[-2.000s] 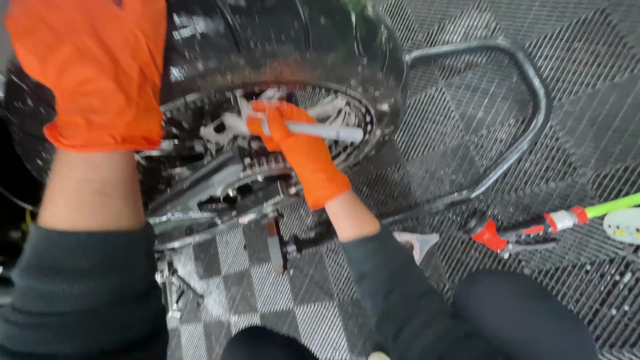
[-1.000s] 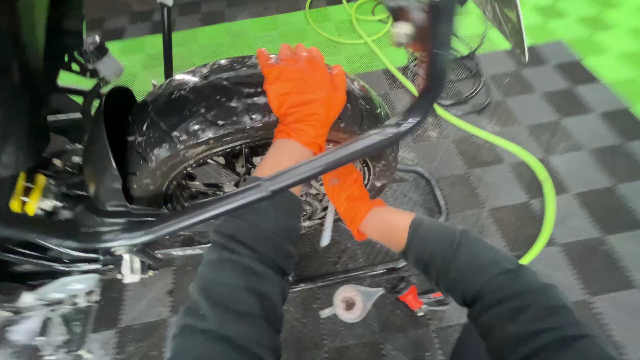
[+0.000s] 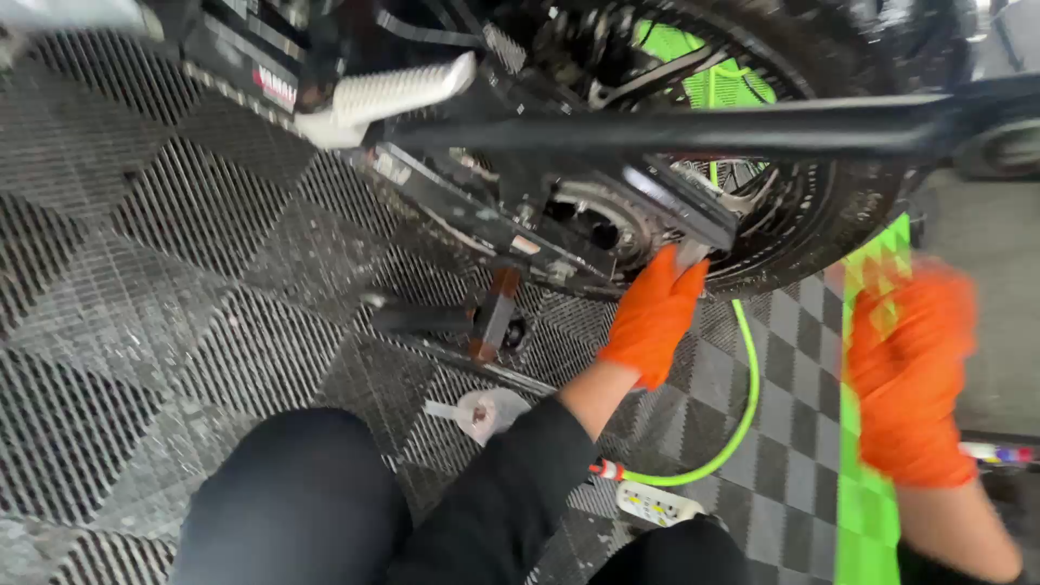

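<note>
My left hand [image 3: 658, 321], in an orange glove, reaches to the lower side of a motorcycle's rear wheel. Its fingers close around a pale grey piece [image 3: 691, 252], mostly hidden, near the hub and the end of the black swingarm [image 3: 674, 203]. The black tyre [image 3: 861, 187] curves above and to the right of that hand. My right hand [image 3: 910, 370], also gloved in orange, is off to the right, apart from the wheel and blurred; whether it holds anything cannot be told. A chain guard [image 3: 455, 199] runs along the swingarm.
A black bar [image 3: 666, 130] crosses over the wheel. A ribbed footpeg [image 3: 398, 93] juts out at upper left. A stand's bracket [image 3: 494, 317] sits beneath the swingarm. On the tiled floor lie a translucent funnel-like item [image 3: 487, 413], a green hose [image 3: 751, 382] and a power strip [image 3: 658, 504].
The view has turned strongly. My right hand, earlier at the wheel with a pale-handled tool, is away from it. My left hand has left the tyre's tread and is now near the hub.
</note>
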